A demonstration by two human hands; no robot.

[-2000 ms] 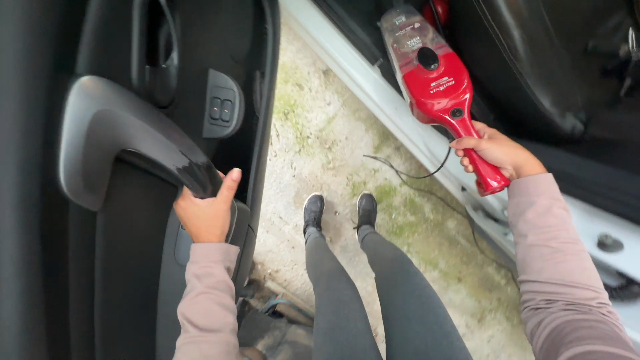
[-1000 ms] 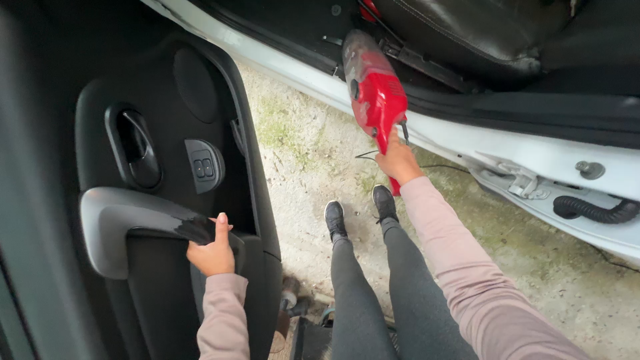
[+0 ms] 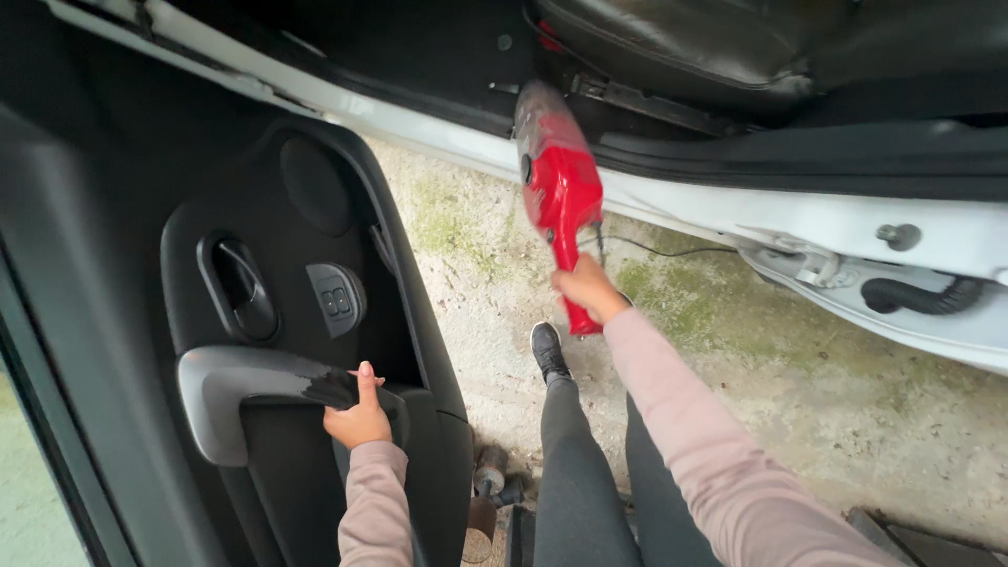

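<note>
My right hand grips the handle of a red corded handheld vacuum cleaner. Its clear nozzle end points up into the car's open doorway, over the sill and close to the base of the seat. My left hand is closed around the lower end of the grey pull handle on the car door's inner panel. The handle's surface looks dark and worn beside my fingers. Part of the vacuum is blurred.
The white door sill runs across the view, with a black leather seat beyond it. A thin black cord trails behind the vacuum. Below lies mossy concrete ground. Rusty cylindrical objects stand near the door's lower edge.
My right hand has moved the vacuum from beside the sill to the doorway near the seat base. My left hand has stayed on the door handle. The view has turned.
</note>
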